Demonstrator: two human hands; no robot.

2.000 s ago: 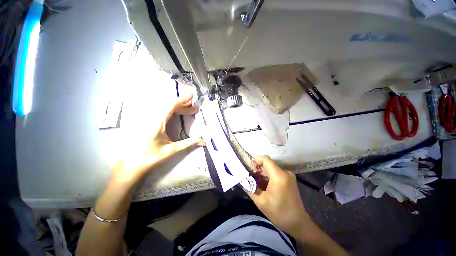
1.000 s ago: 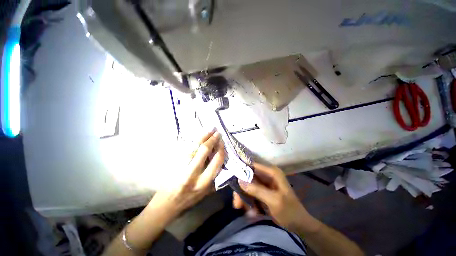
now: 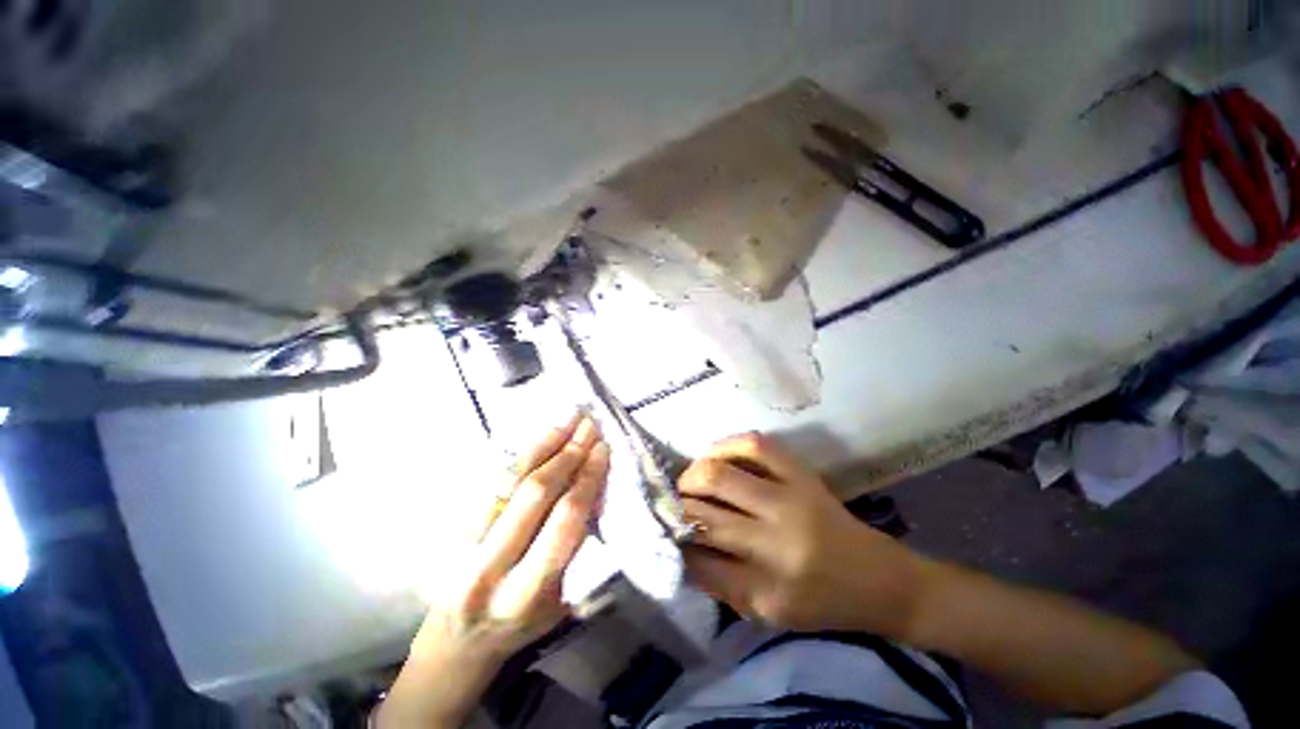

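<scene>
A narrow fabric band [image 3: 622, 430] runs from the presser foot area [image 3: 559, 279] of the sewing machine [image 3: 428, 128] towards me and hangs over the table's front edge. A bright white strip [image 3: 645, 553] lies along it, its detail washed out by glare. My left hand [image 3: 535, 527] lies flat with its fingers together on the left side of the work, below the needle; glare hides what is under it. My right hand [image 3: 770, 534] pinches the band's near end at the table edge. The needle tip cannot be made out.
A tan card [image 3: 741, 200] with clear film [image 3: 777, 342] lies right of the foot. Black thread snips [image 3: 898, 185] lie beside it. Red-handled scissors [image 3: 1240, 178] are at the far right. White scraps [image 3: 1141, 442] hang by the right table edge. A small pale piece [image 3: 310, 442] lies at left.
My left hand has moved from beside the foot down towards the front edge, its fingers now together. My right hand stays at the band's near end. The view has tilted and come closer.
</scene>
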